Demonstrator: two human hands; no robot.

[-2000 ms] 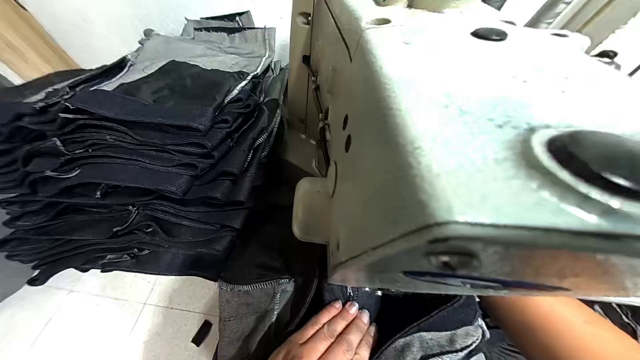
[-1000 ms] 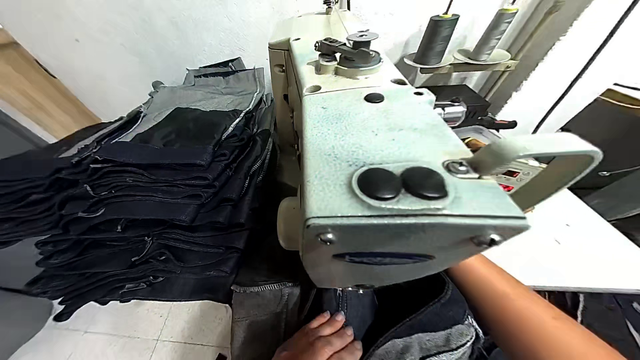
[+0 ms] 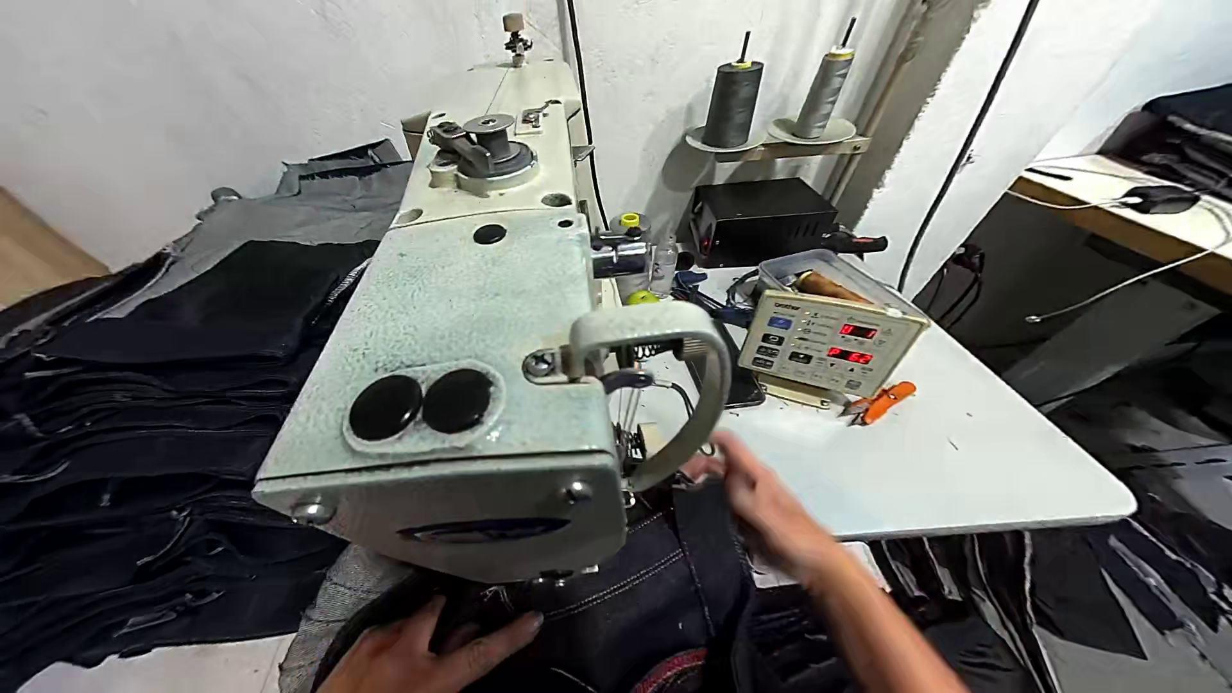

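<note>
A dark denim garment (image 3: 626, 587) with pale stitch lines lies under the head of an industrial sewing machine (image 3: 452, 318). My left hand (image 3: 433, 645) rests on the denim below the machine head, thumb and fingers spread; whether it pinches cloth is unclear. Beside the needle area, my right hand (image 3: 760, 500) is at the upper edge of the denim, slightly blurred, its fingertips partly behind the machine's curved handle (image 3: 707, 385). Whether those fingers hold cloth cannot be told. The needle and presser foot are mostly hidden by the machine head.
Stacked dark denim pieces (image 3: 173, 423) stand left of the machine. On the white table (image 3: 962, 462) are a control panel (image 3: 828, 342), orange-handled thread snips (image 3: 884, 402) and a plastic container (image 3: 837, 274). Thread cones (image 3: 733, 106) stand behind; more denim pieces (image 3: 1059, 587) lie below the table's front edge.
The view has swung right, showing the table and panel. My right hand, hidden behind the machine before, now shows beside the needle area. My left hand's fingers, closer together before, are now spread.
</note>
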